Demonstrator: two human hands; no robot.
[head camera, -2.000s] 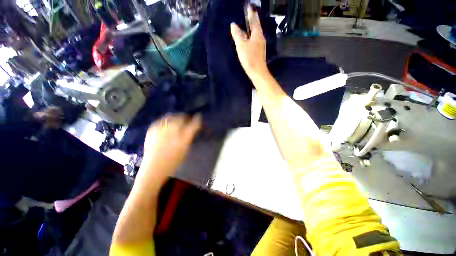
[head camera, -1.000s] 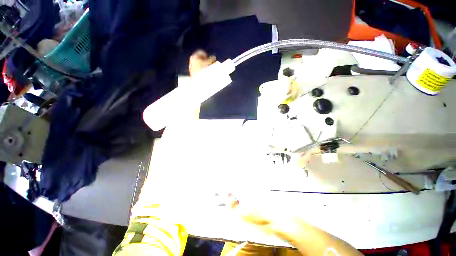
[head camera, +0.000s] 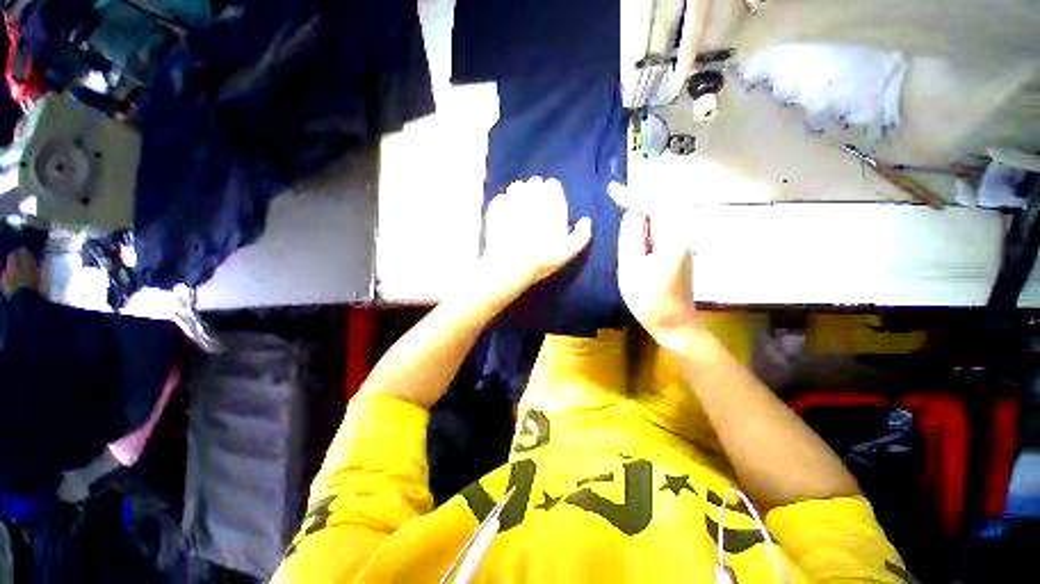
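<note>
A navy fabric panel (head camera: 553, 126) lies flat on the table in front of me, and its lower end hangs over the front edge. My left hand (head camera: 531, 232) rests flat on the panel's left part, palm down, thumb apart. My right hand (head camera: 656, 260) is at the panel's right edge, with its index finger pointing forward. A small red part of what looks like thread snips (head camera: 648, 234) shows at its fingers; the rest is hidden in the hand.
The sewing machine (head camera: 787, 148) stands right of the panel, with a pale rag (head camera: 827, 86) and a wooden-handled tool (head camera: 907, 183) on it. A crumpled navy bundle (head camera: 268, 126) lies left. A grey-green machine part (head camera: 80, 165) is far left. A dark grey bag (head camera: 245, 439) stands below.
The view has shifted. My left hand has come back from the far cloth onto the panel, now drawn over the table's front edge. My right hand is now beside the panel's right edge.
</note>
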